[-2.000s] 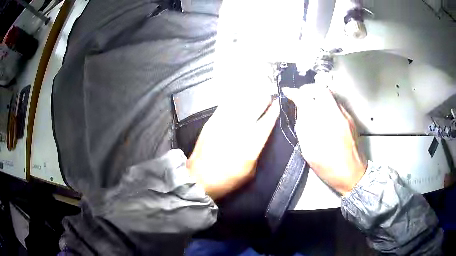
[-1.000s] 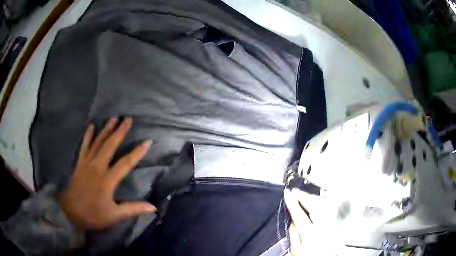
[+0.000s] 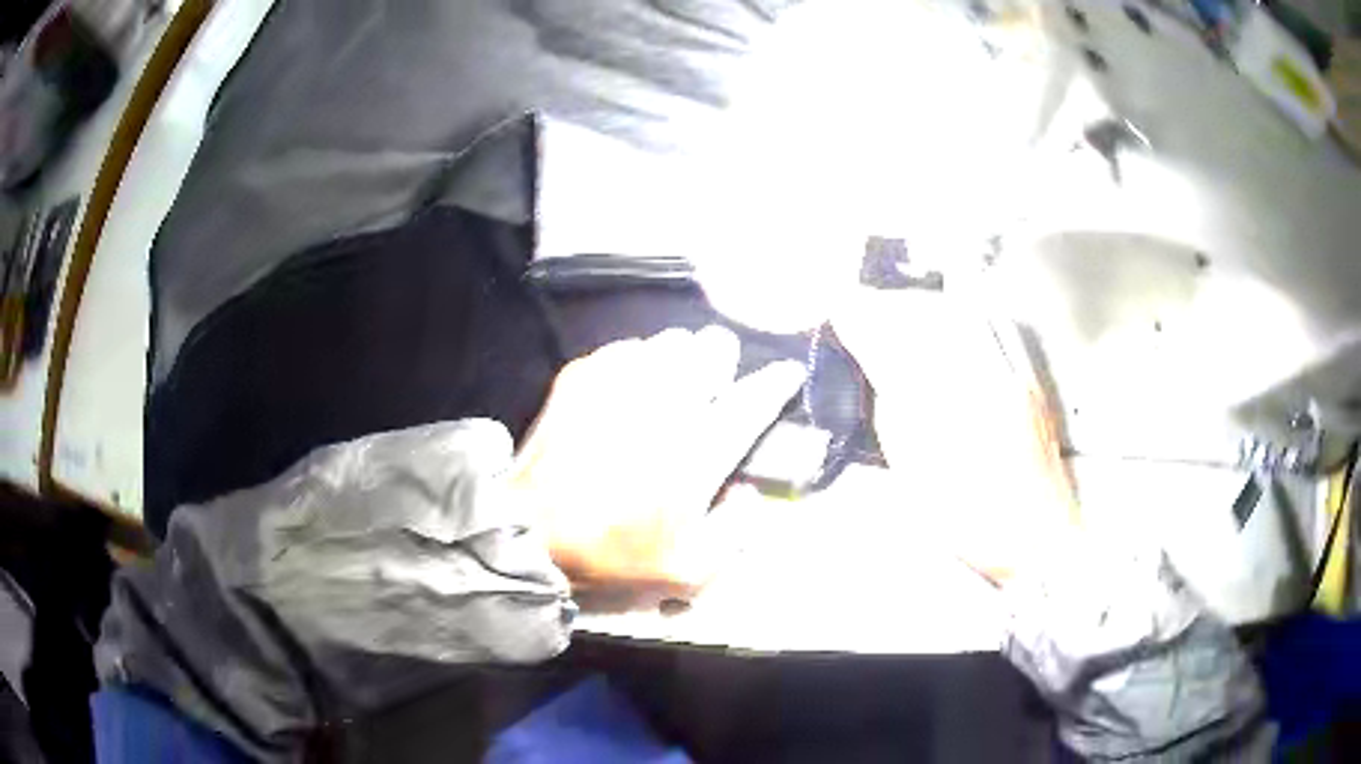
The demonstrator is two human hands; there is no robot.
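Note:
The dark garment body [image 3: 358, 314] lies over the left of the table, black in front and grey behind. A pale patch with a stitched edge [image 3: 612, 202] sits on it, partly lost in glare. My left hand [image 3: 642, 448] lies on the cloth, fingers pointing to the stitched edge [image 3: 814, 366]. My right hand [image 3: 955, 418] is at the right of that edge, nearly washed out by light. Whether either hand grips the cloth cannot be told. The presser foot area [image 3: 900, 264] shows only as a small dark shape just beyond my right fingertips; the needle is lost in glare.
The white machine surface [image 3: 1269, 284] fills the right. Small metal fittings [image 3: 1284, 445] are at the right edge. A brown table edge strip [image 3: 105, 224] curves down the left, with dark slim tools [image 3: 38, 284] beyond it.
My left hand has come from flat on the cloth at far left to beside the stitched edge. My right hand is visible again near the foot. The view has shifted, and glare is stronger.

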